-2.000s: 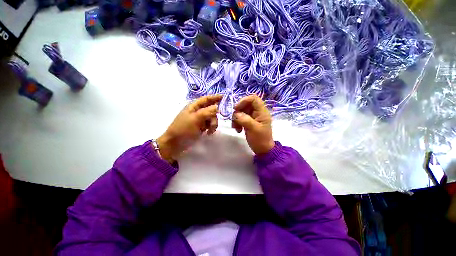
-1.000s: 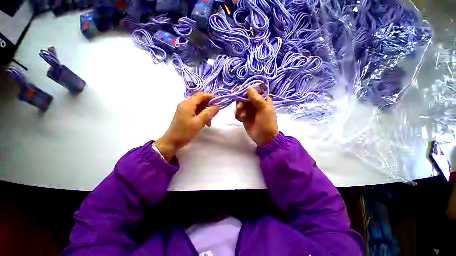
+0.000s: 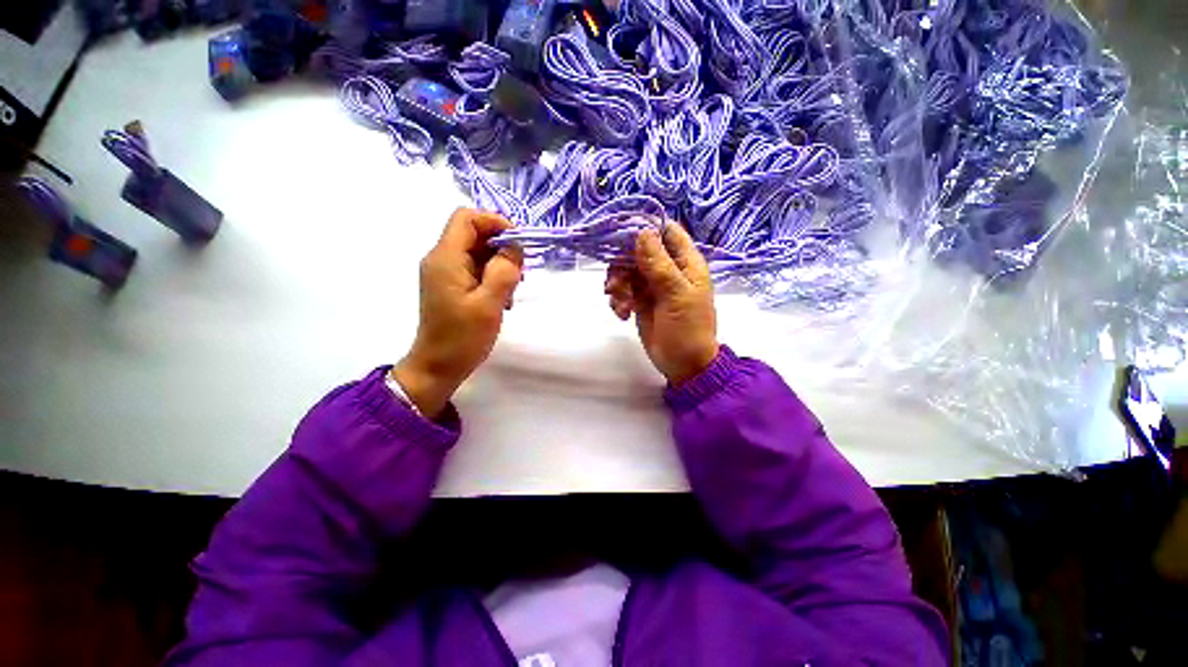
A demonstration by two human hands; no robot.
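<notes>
A coiled lilac-and-white cable (image 3: 573, 239) is held level between my hands, just in front of the cable pile (image 3: 730, 143). My left hand (image 3: 459, 293) pinches its left end between thumb and fingers. My right hand (image 3: 667, 293) grips its right end, with the fingers partly over the loops. The cable looks stretched out sideways, with its loops lying close together.
Two packed cables in dark sleeves (image 3: 172, 205) lie apart at the left. The sleeve pile (image 3: 274, 50) is at the far left side. A clear plastic bag (image 3: 1016, 352) spreads over the right. A black printed carton (image 3: 37, 65) is at the left edge. A dark flat object (image 3: 1144, 414) lies at the right edge.
The held cable has gone from upright to level and is now drawn out longer. My left hand has moved left and a little away from me, widening the gap between my hands.
</notes>
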